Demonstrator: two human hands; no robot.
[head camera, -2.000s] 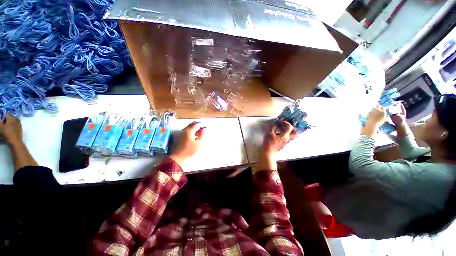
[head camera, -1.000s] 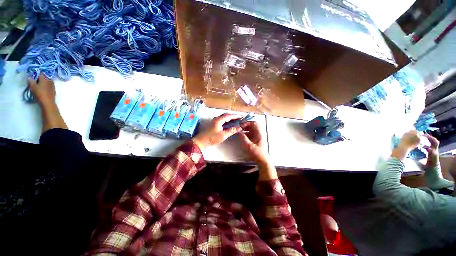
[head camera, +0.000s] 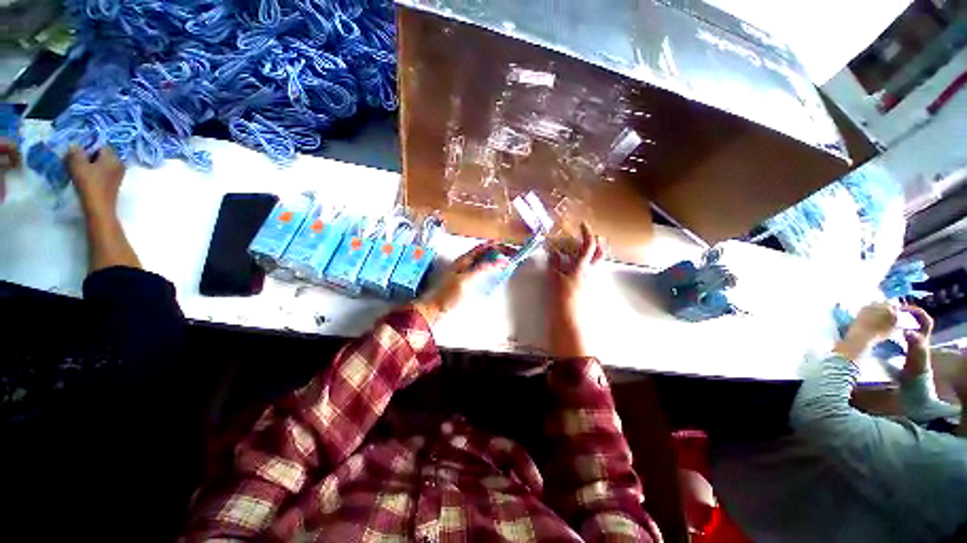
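My left hand (head camera: 463, 278) holds a coiled cable bundle (head camera: 516, 258), a dark blue-grey piece with a light blue part sticking up to the right. My right hand (head camera: 576, 260) is at the lower front edge of the open carton (head camera: 626, 217), beside clear plastic boxes (head camera: 533, 212). Its fingers are spread; whether they touch a clear piece cannot be told. Several finished packs (head camera: 350, 258), light blue with orange dots and pale loops on top, stand in a row left of my left hand. Waiting bundles (head camera: 697, 288) lie right of my right hand.
A black smartphone (head camera: 238, 244) lies left of the packs. A large blue cord pile (head camera: 244, 69) is at the upper left. A person's hand (head camera: 98, 180) touches cords at the left. Another person's hands (head camera: 882, 322) work at the right. The table's front edge (head camera: 498, 350) runs before me.
My right hand has left the bundle and moved up and right to the carton's opening. My left hand keeps the bundle. The view has shifted slightly, moving the scene right.
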